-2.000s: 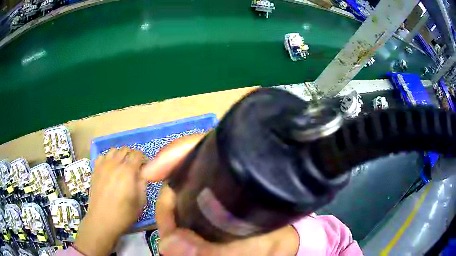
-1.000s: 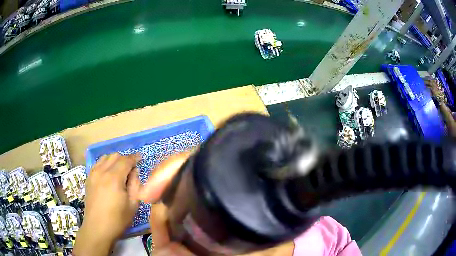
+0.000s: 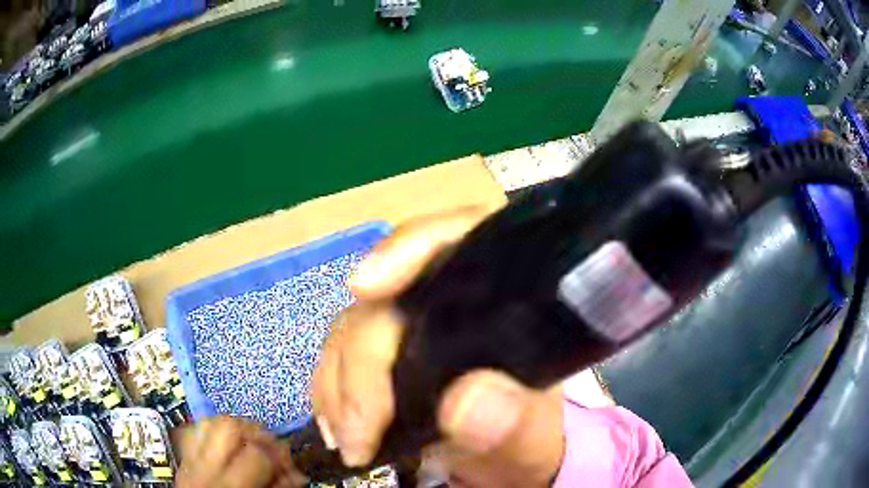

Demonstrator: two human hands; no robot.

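My right hand (image 3: 381, 343) grips the thick black electric screwdriver (image 3: 534, 286), which lies slanted with its cord end at the upper right. Its narrow end points to the lower left, near my left hand. My left hand (image 3: 233, 456) is low at the picture's bottom edge, partly cut off; whether its fingers hold something cannot be seen. The light-blue screw tray (image 3: 276, 250) full of silvery screws (image 3: 262, 334) lies behind the hands. Part of a circuit board unit (image 3: 372, 478) shows at the bottom edge, below the screwdriver.
Rows of circuit board units (image 3: 141, 440) stand at the left. The tan cardboard (image 3: 419, 195) lies under the tray. Beyond it is the green conveyor belt (image 3: 238, 124) with a unit (image 3: 460, 79). A rusty white post (image 3: 667, 67), dark-blue crate (image 3: 781, 119) and black cord (image 3: 810, 400) are at the right.
The screwdriver has tipped from pointing its cord end at the camera to lying slanted rightward. My left hand has moved down out of the tray. The belt unit has moved left.
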